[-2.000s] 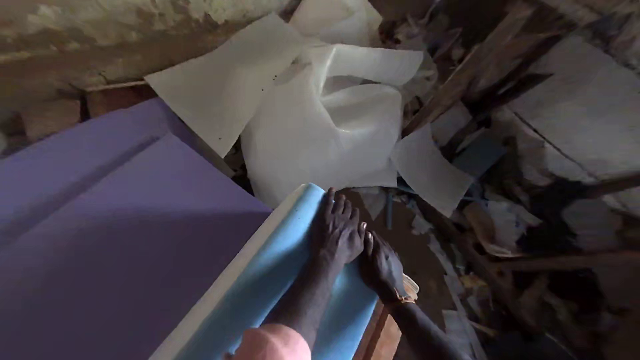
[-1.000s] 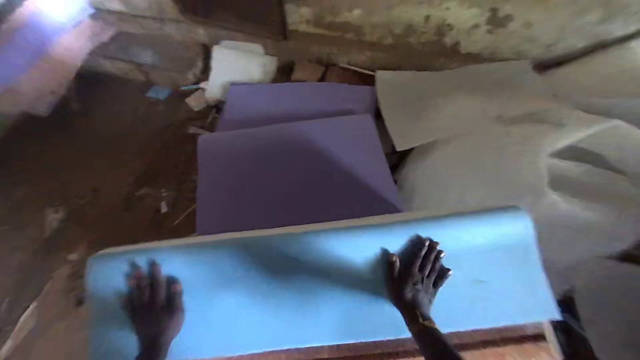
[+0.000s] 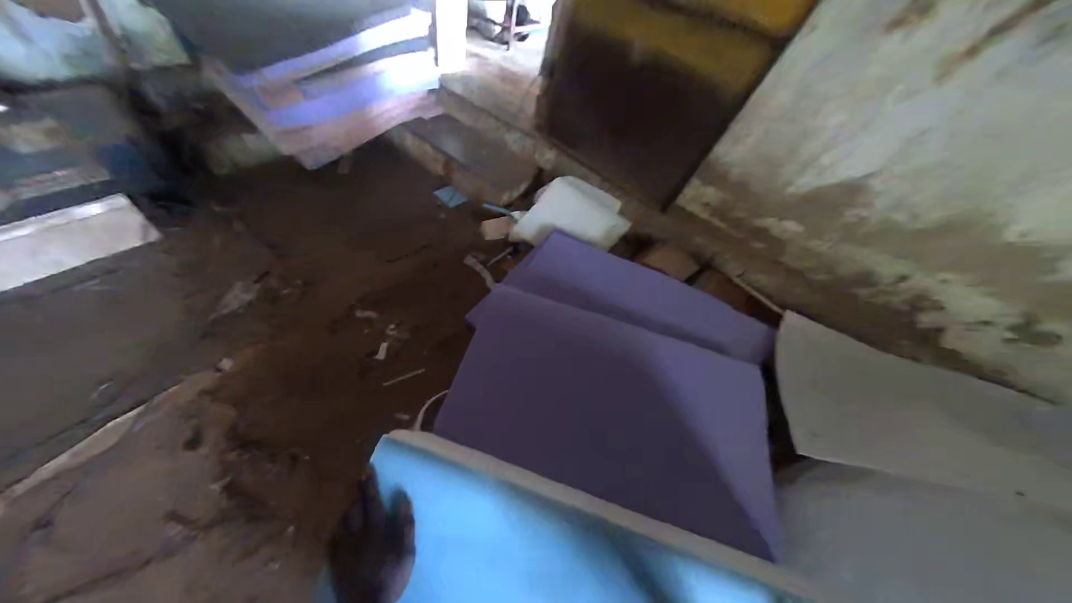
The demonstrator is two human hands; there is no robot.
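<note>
A light blue sheet (image 3: 502, 536) covers a flat board whose pale edge runs slantwise across the bottom of the view. My left hand (image 3: 373, 540), blurred, is at the left end of this sheet, its fingers pointing up; whether it presses on the surface or grips the edge is hard to tell. My right hand is out of the frame. Just beyond the pale edge lie large purple sheets (image 3: 603, 394), overlapping one another.
White sheets (image 3: 888, 402) lie at the right beside a stained wall (image 3: 938, 184). A white container (image 3: 574, 209) rests on the floor behind the purple sheets. Scraps litter the brown floor (image 3: 318, 335). A brown and yellow door panel (image 3: 662, 92) stands near a bright doorway.
The view has swung far to the left. Both hands were on the blue sheet one second ago; now only my left hand shows, at its left end.
</note>
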